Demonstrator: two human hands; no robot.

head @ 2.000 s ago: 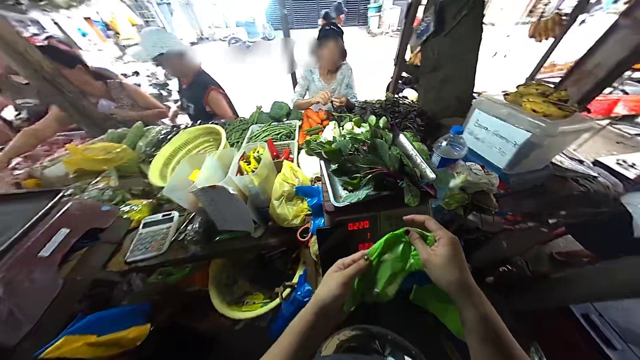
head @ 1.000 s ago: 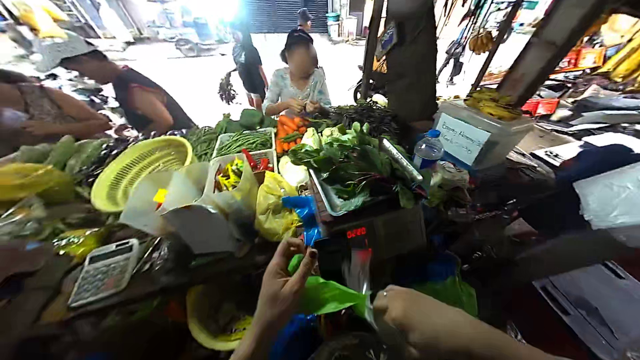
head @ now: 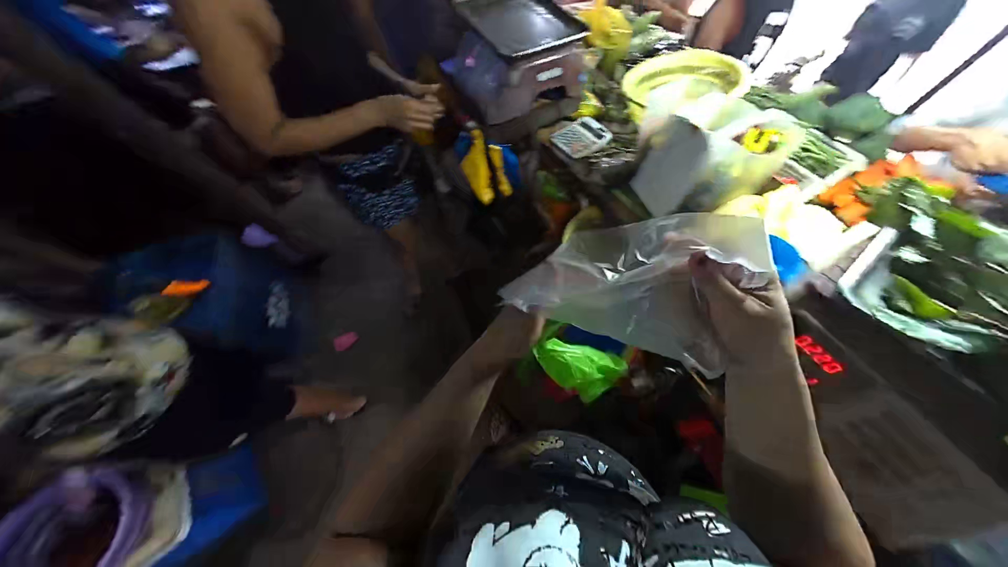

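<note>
A clear plastic bag (head: pixel 630 276) is spread between my two hands in front of my lap. My right hand (head: pixel 744 307) pinches its right side between thumb and fingers. Behind the film at its left side is my left hand (head: pixel 535 291), blurred, its fingers seen only through the plastic. Just below the bag, a green plastic bag (head: pixel 581 368) lies in the dark space above my knees. To the right of my right hand, a digital scale's red display (head: pixel 819 354) glows, with a tray of leafy greens (head: pixel 937 276) beyond it.
A person (head: pixel 315 87) stands at the upper left, near a calculator (head: pixel 581 138) on the stall. A yellow plastic basket (head: pixel 685 75) and carrots (head: pixel 866 185) lie farther back. At the lower left are a seated person's leg (head: pixel 327 402) and a purple-rimmed container (head: pixel 118 504).
The view has swung far to the left and down. My hands held green plastic two seconds ago; now the clear bag is stretched between them, and green plastic lies below.
</note>
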